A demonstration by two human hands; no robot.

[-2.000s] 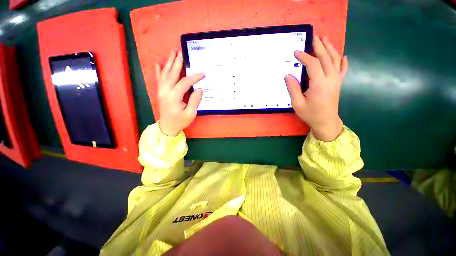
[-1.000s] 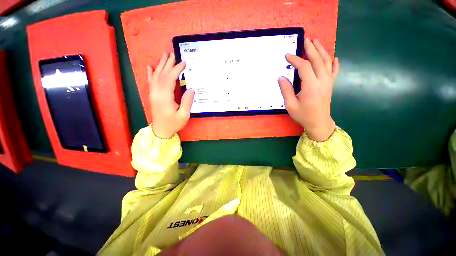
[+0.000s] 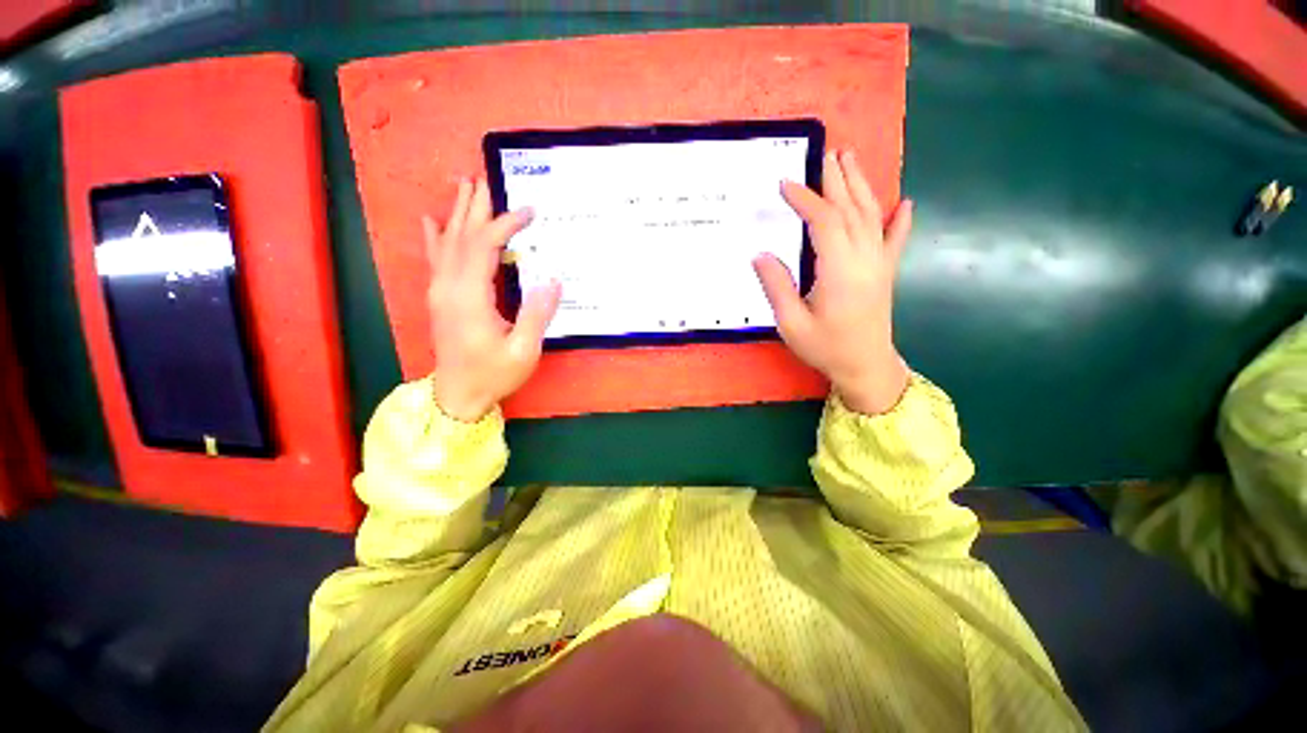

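A tablet computer (image 3: 652,236) lies flat on a red-orange foam pad (image 3: 616,75). Its screen is lit white with small text too blurred to read. My left hand (image 3: 480,294) rests at its left short edge, fingers spread, with the index fingertip and thumb over the screen. My right hand (image 3: 843,287) is at the right short edge in the same way, index fingertip and thumb over the screen, other fingers beyond the rim. Neither hand is closed around the tablet; it stays on the pad.
A dark tablet (image 3: 179,322) with a yellow tab lies on another foam pad (image 3: 304,358) at the left. The green bench (image 3: 1032,329) holds two tiny dark-and-tan pieces (image 3: 1266,209) at the right. A person's yellow sleeve (image 3: 1269,444) shows at the right edge. More red-orange pads show at the corners.
The view has shifted, so the bench items sit further left and lower, and the small pieces at the right have come into view. The on-screen text has changed. Both hands remain at the tablet's sides.
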